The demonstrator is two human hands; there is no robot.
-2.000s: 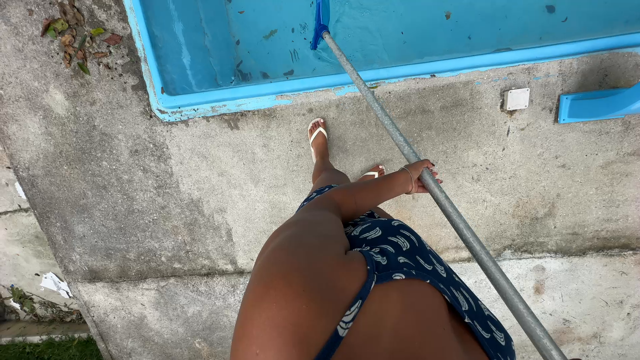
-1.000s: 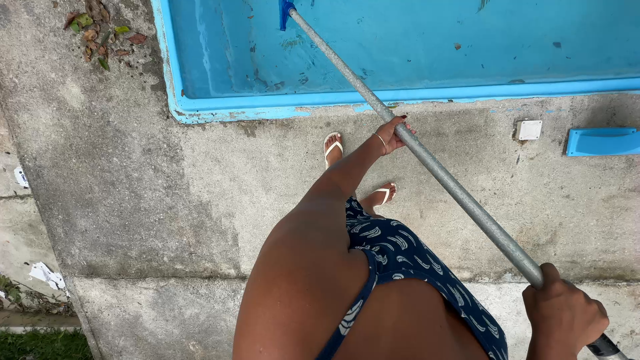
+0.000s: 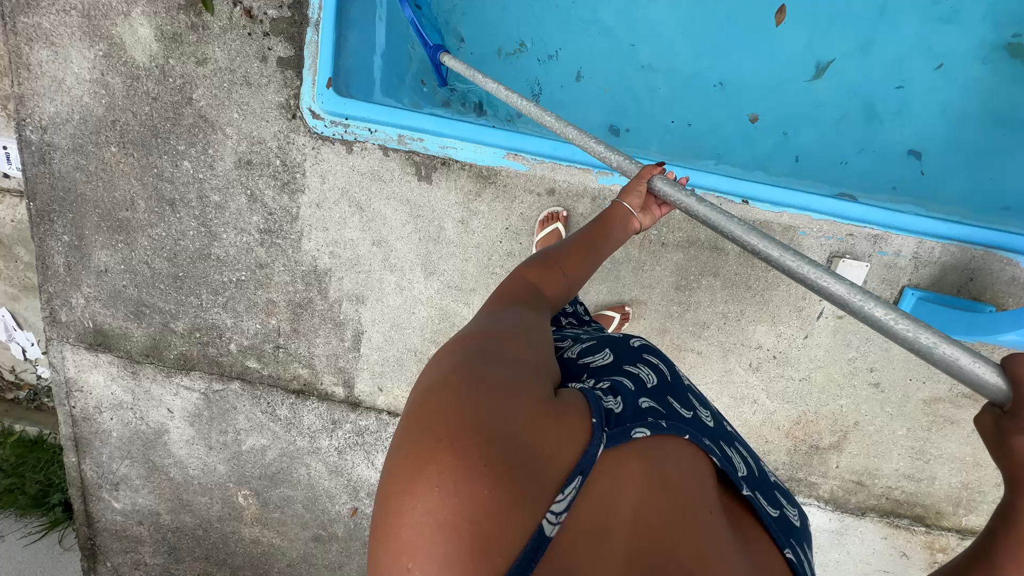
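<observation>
A long grey metal pole (image 3: 800, 268) crosses the view from the right edge to the upper left. My left hand (image 3: 652, 196) grips it near the pool's rim, a thin bracelet at the wrist. At the right edge my right hand (image 3: 1004, 424) is closed round the pole's near end, partly cut off by the frame. On the pole's far end is a blue plastic skimmer head (image 3: 432, 50), in the water by the pool's left corner. Its upper part is out of view. Leaves, one of them brown (image 3: 780, 14), and dark debris lie in the light-blue pool (image 3: 480, 152).
Worn concrete paving (image 3: 216, 240) surrounds the pool. My feet stand in white flip-flops (image 3: 550, 228) close to the rim. A white square cover (image 3: 850, 270) and a blue plastic piece (image 3: 948, 306) lie at the right. Litter (image 3: 20, 336) and grass (image 3: 32, 480) are at the left edge.
The skimmer head now points into the pool's left corner; earlier it was farther right along the rim. My right hand, out of view two seconds ago, now shows on the pole. The view has shifted.
</observation>
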